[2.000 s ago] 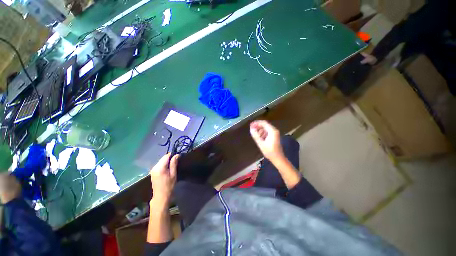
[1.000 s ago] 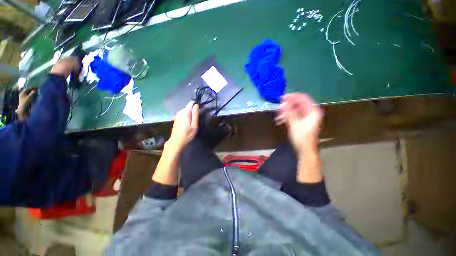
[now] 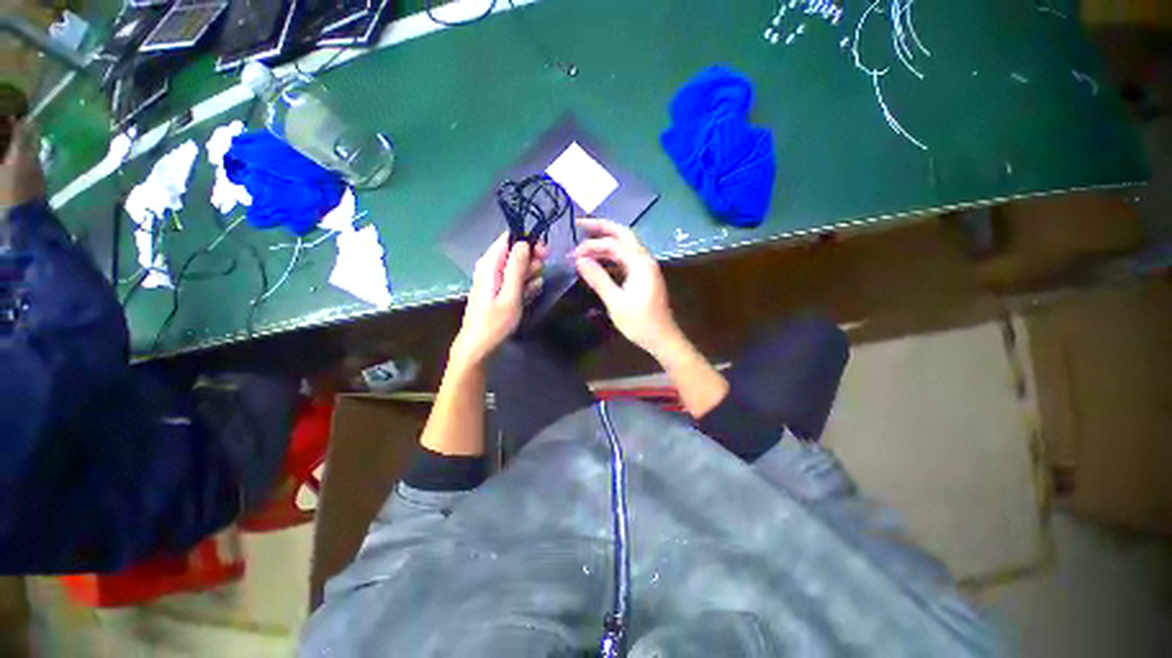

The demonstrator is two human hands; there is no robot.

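Note:
A dark solar panel [image 3: 482, 231] lies back side up on the green bench at its front edge, with a white label [image 3: 582, 177] on it. A black cable [image 3: 533, 206] is gathered in loops above the panel. My left hand [image 3: 503, 285] grips the looped cable at its lower end. My right hand [image 3: 622, 283] is just right of the loops, thumb and fingertips close together at a strand of the cable; whether it pinches anything is too small to tell.
A blue cloth [image 3: 722, 145] lies right of the panel. At left are another blue cloth [image 3: 280, 183], a clear bottle [image 3: 332, 133] and white scraps [image 3: 360, 264]. Dark panels [image 3: 264, 28] lie at the far left. A person in dark blue [image 3: 97, 411] sits at left.
My right hand has moved left from beside the blue cloth to the cable. My left hand still holds the loops, now raised more upright. The neighbour's hand has left the other blue cloth.

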